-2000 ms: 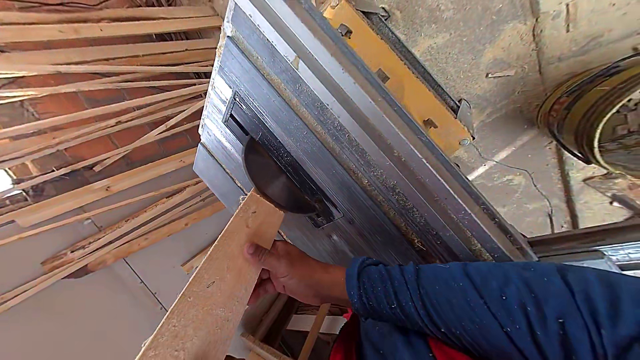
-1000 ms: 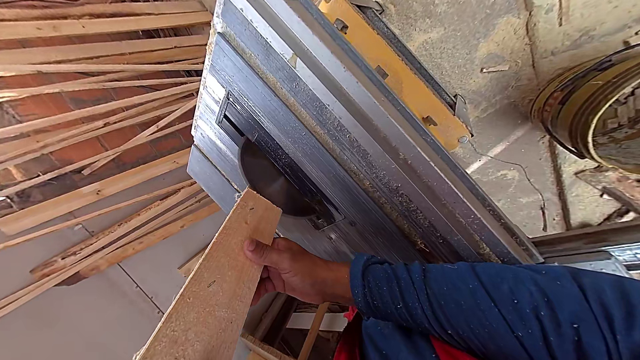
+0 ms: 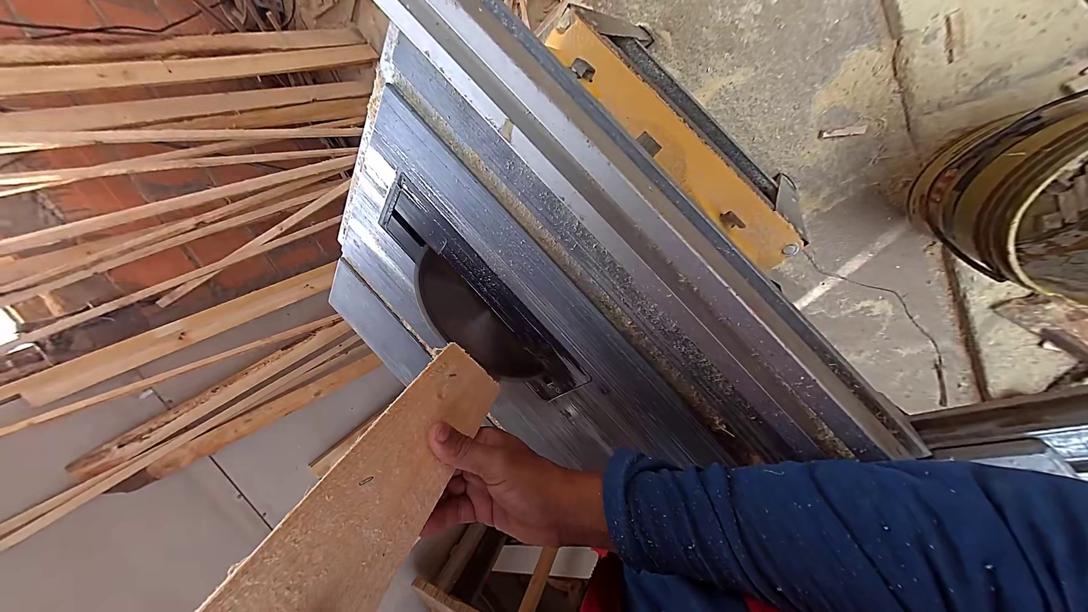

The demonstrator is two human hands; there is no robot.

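My right hand (image 3: 506, 486), in a dark blue sleeve dusted with sawdust, grips the edge of a pale wooden board (image 3: 365, 501), thumb on the upper face and fingers curled below. The board runs from the lower left up to the circular saw blade (image 3: 476, 319), its far end close beside the blade; whether they touch I cannot tell. The blade stands in the insert slot of a metal table saw (image 3: 544, 255) with sawdust lying along its top. My left hand is not in view.
Long wooden strips (image 3: 178, 208) lie at the left over brick and grey panels. A yellow metal part (image 3: 671, 132) is fixed along the saw's far side. A round bucket-like container (image 3: 1011, 200) stands at the right. Wooden framing (image 3: 446, 595) is below the hand.
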